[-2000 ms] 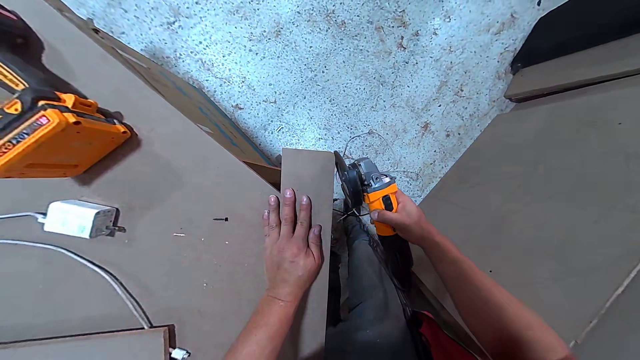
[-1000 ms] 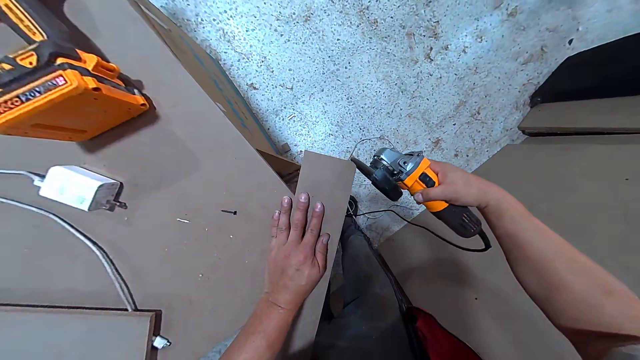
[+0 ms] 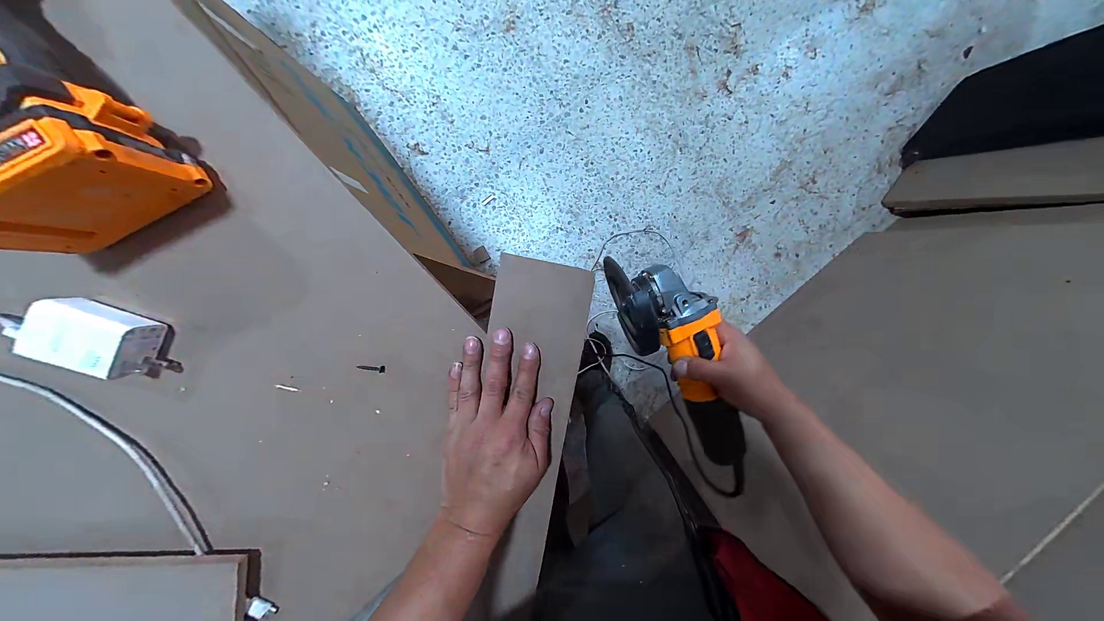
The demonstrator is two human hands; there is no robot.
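My left hand [image 3: 496, 431] lies flat, fingers spread a little, pressing on a narrow brown board [image 3: 545, 297] at the edge of the work surface. The board's far end sticks out past that edge. To the right of the board, my right hand [image 3: 733, 371] grips an orange and black corded angle grinder [image 3: 694, 332]. Its disc and guard [image 3: 634, 306] face the board, with a gap between them. The grinder's cord hangs in a loop below its black rear end. Whether the disc is spinning cannot be told.
An orange battery tool [image 3: 95, 172] rests at upper left, above a white charger plug [image 3: 90, 336] with a cable. A screw [image 3: 371, 369] lies left of my hand. A cardboard box [image 3: 362, 164] stands beyond the edge. At right is another brown panel [image 3: 940, 345]; below is speckled floor [image 3: 604, 112].
The grinder was close against the board's right edge two seconds ago, then moved away to the right. It has since turned more upright. My left hand stays on the board.
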